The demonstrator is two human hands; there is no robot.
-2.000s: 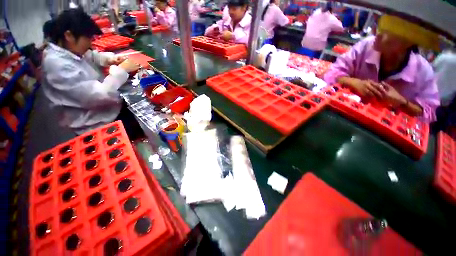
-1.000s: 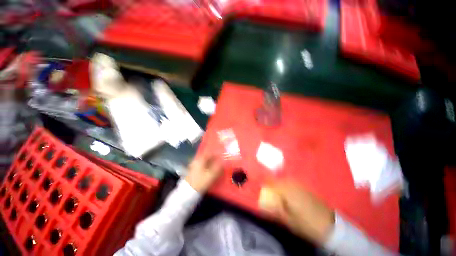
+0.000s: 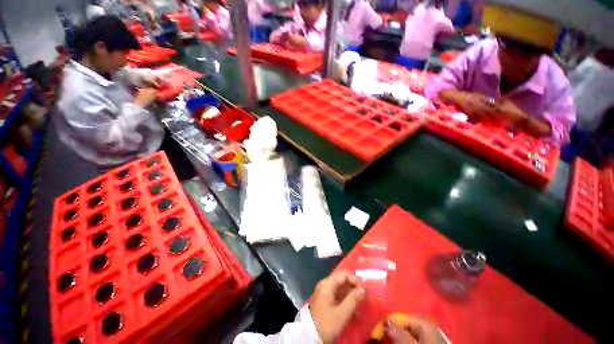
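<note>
A flat red mat (image 3: 411, 255) lies in front of me. My left hand (image 3: 335, 308) is at its near left edge, fingers bent and apart, with nothing visible in them. Beside its fingertips, glare shows on a clear film-like piece (image 3: 374, 267). My right hand (image 3: 411, 330), with yellow finger cots, is low over the mat and cut off by the bottom edge. A small dark bit shows at its fingertips; whether it grips a part is unclear. A clear glass bottle with a metal top (image 3: 464, 269) stands on the mat. Stacked red trays (image 3: 60, 259) hold dark discs at left.
White packs (image 3: 266, 208) and a narrow white roll (image 3: 316, 215) lie left of the mat. A small white square (image 3: 357, 218) is beyond it. Small red and blue bins (image 3: 225, 124) and red grid trays (image 3: 343, 117) stand farther off. Several seated workers are around.
Since one second ago, the view has swung up and left. My hands now show lower in the picture. The dark disc and white wipes seen on the mat then are out of view or hidden.
</note>
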